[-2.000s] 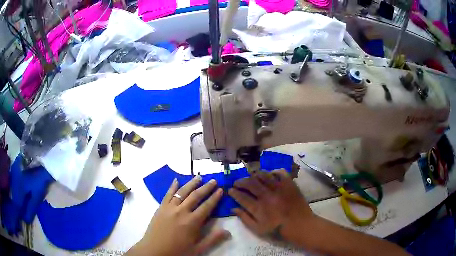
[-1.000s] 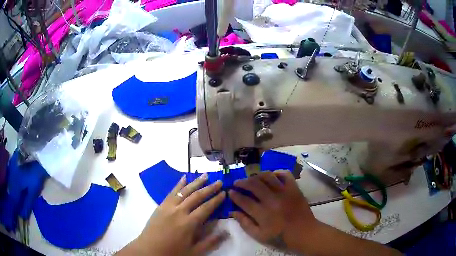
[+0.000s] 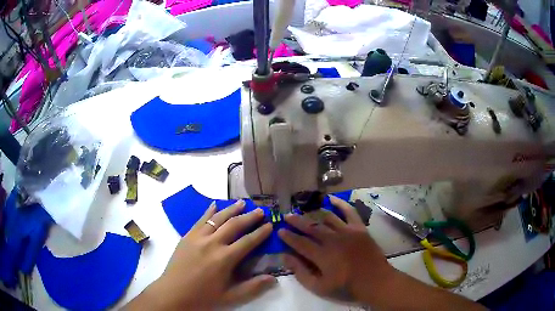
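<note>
A blue crescent fabric piece (image 3: 185, 209) lies under the needle area of the cream sewing machine head (image 3: 389, 130). My left hand (image 3: 222, 252) lies flat on the piece, left of the needle, fingers spread a little, with a ring on one finger. My right hand (image 3: 331, 252) presses on the piece just right of the needle, fingers bent. The presser foot (image 3: 277, 214) is between my fingertips. A label under my fingers cannot be made out. Part of the shiny needle plate (image 3: 268, 264) shows between my hands.
A labelled blue piece (image 3: 182, 136) lies behind, a plain one (image 3: 91, 273) at front left. Several dark woven labels (image 3: 131, 179) lie left of the machine, beside a clear plastic bag (image 3: 58, 164). Scissors (image 3: 447, 255) lie at right. White plastic wrapping (image 3: 359, 36) is behind.
Both hands and the blue piece have moved slightly away from me, uncovering some of the needle plate. The piece's right end now shows less. The camera view has shifted a little.
</note>
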